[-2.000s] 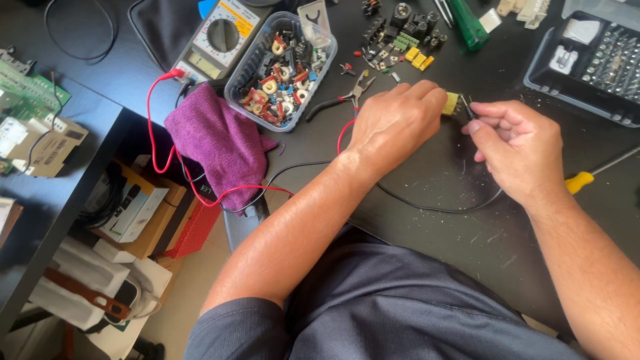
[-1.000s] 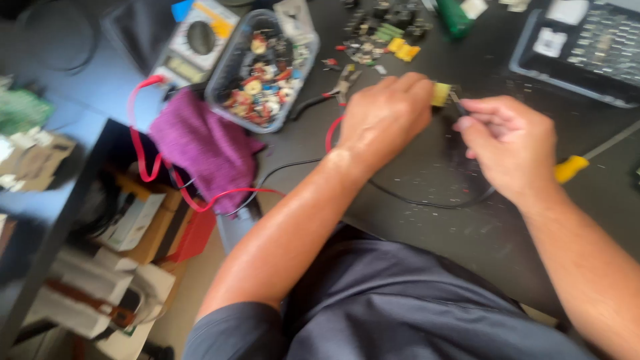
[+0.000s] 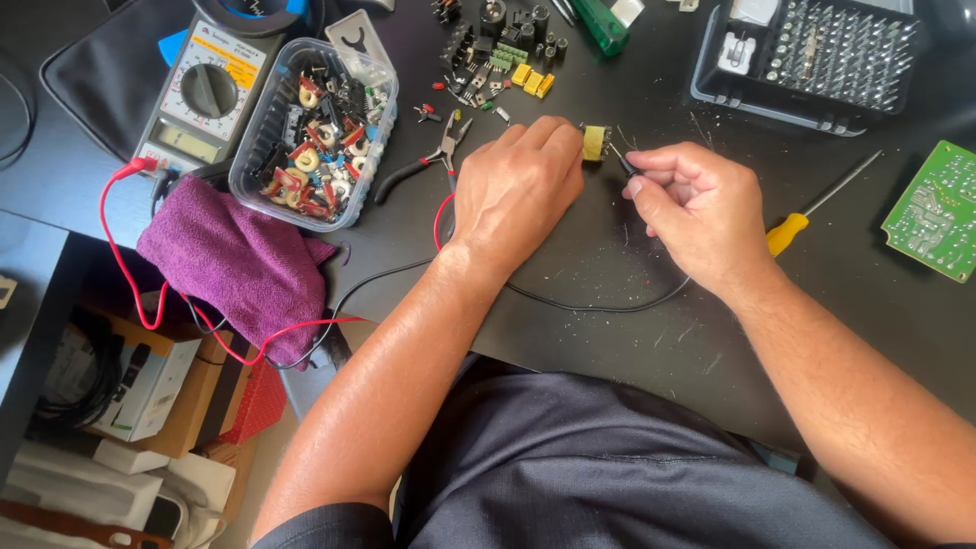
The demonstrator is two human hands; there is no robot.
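Observation:
My right hand point(image 3: 694, 206) pinches a black test probe point(image 3: 627, 165), its metal tip at the pins of a small transformer wrapped in yellow tape point(image 3: 595, 143). Against the transformer's other side is my left hand point(image 3: 522, 183), back upward; its fingertips are hidden, so its grip there cannot be made out. From the digital multimeter point(image 3: 206, 91) at upper left run a red lead point(image 3: 114, 236) and a black lead point(image 3: 595, 309). The red lead passes under my left forearm, and its probe is out of sight.
A plastic tub of components point(image 3: 313, 145), pliers point(image 3: 442, 156) and a purple cloth point(image 3: 240, 263) lie left of my hands. Loose capacitors and connectors point(image 3: 507, 57) are beyond them. On the right are a bit set point(image 3: 823, 61), a yellow-handled screwdriver point(image 3: 789, 229) and a green circuit board point(image 3: 934, 210).
The view has shifted, bringing the green circuit board into sight at the right. Both hands stay at the transformer, with the probe still in my right hand.

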